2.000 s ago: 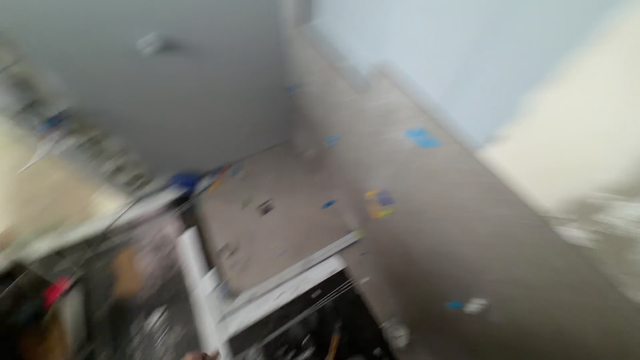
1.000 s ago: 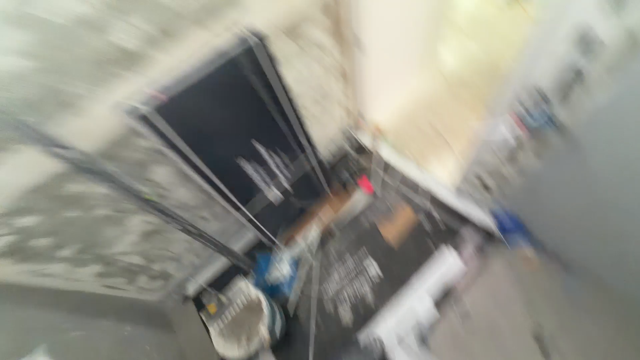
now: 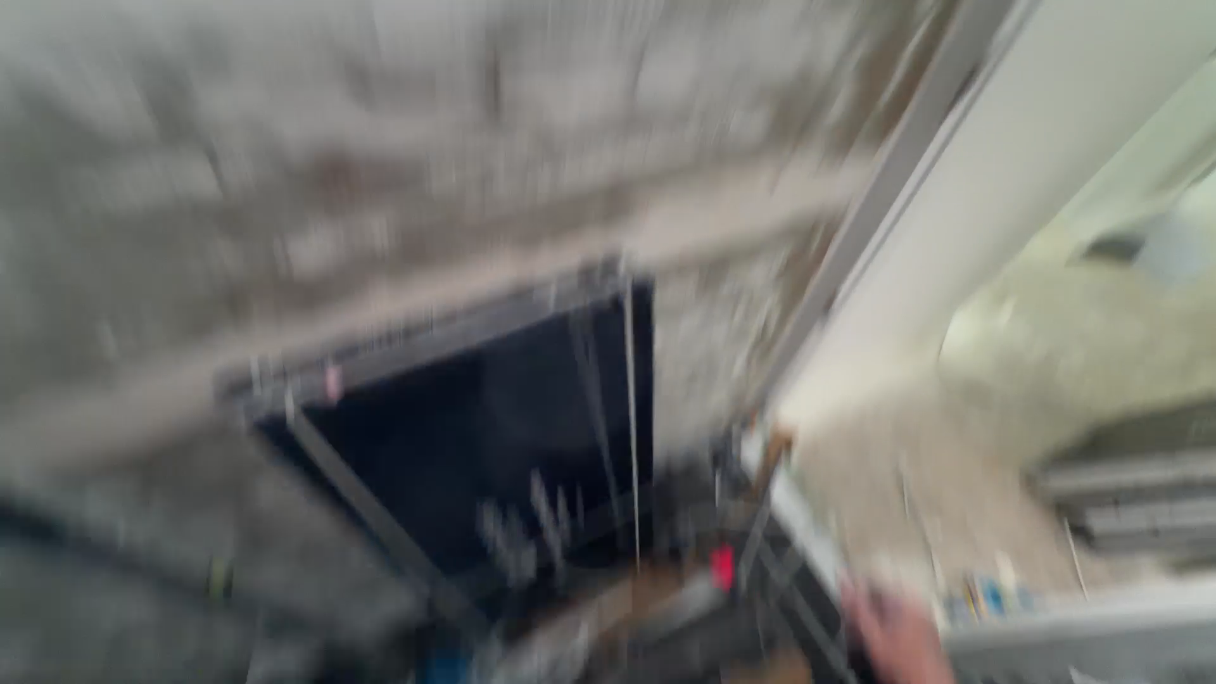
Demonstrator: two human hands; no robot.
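The view is heavily blurred. At the lower right, my right hand (image 3: 893,632) shows in part, next to a white ledge (image 3: 807,537). Whether its fingers hold anything cannot be made out. My left hand is out of view. Left of the hand lie a small bright red thing (image 3: 723,567) and a brown strip (image 3: 617,608). Beyond them, a large dark panel (image 3: 475,408) with a metal frame leans against the rough wall.
A pale opening edge (image 3: 874,204) rises on the right, with a light floor (image 3: 950,456) beyond it. Grey stacked pieces (image 3: 1140,494) lie at the far right. A long dark bar (image 3: 123,565) crosses the lower left. Something blue (image 3: 445,665) shows at the bottom edge.
The view has swung strongly and now shows the dark panel larger. A hand has come into view at the lower right.
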